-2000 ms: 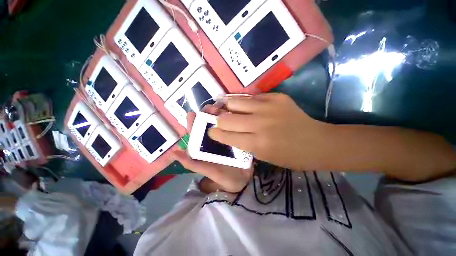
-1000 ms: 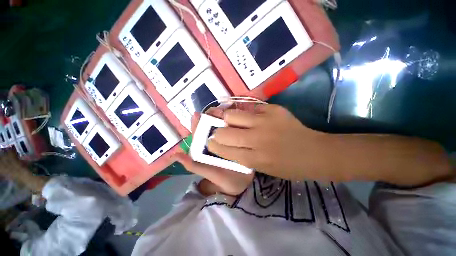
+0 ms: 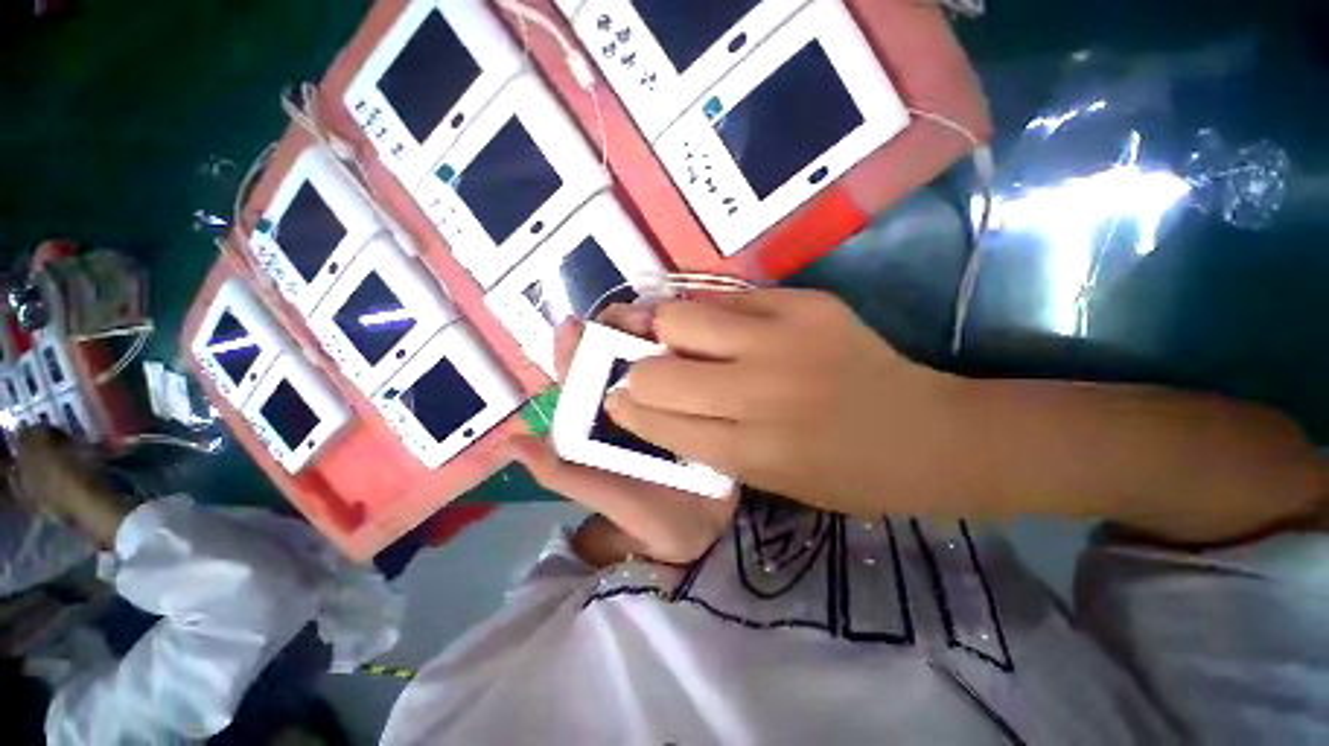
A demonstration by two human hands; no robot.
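A white handheld screen unit [image 3: 583, 401] with a dark screen is tilted in front of me at the tray's near edge. My left hand [image 3: 634, 503] holds it from below, mostly hidden by the unit and my right hand. My right hand [image 3: 758, 394] lies over the unit, its curled fingertips on the screen; whether a cloth is under them is hidden. A thin white cord [image 3: 707, 277] loops above the right-hand fingers. The pink-red foam tray [image 3: 481, 469] holds several similar units [image 3: 503, 178] in rows, with cords between them.
A green patch [image 3: 542, 410] and a red patch [image 3: 810, 238] are on the tray's near edge. Crinkled clear film [image 3: 1239, 178] glints on the green mat at right. Another tray of units [image 3: 88, 372] is at far left, with another person's white sleeve [image 3: 190, 583] below it.
My hands and the unit stay in nearly the same place, with small shifts of the right-hand fingers on the screen. At left, the other person's arm has come up towards the far tray.
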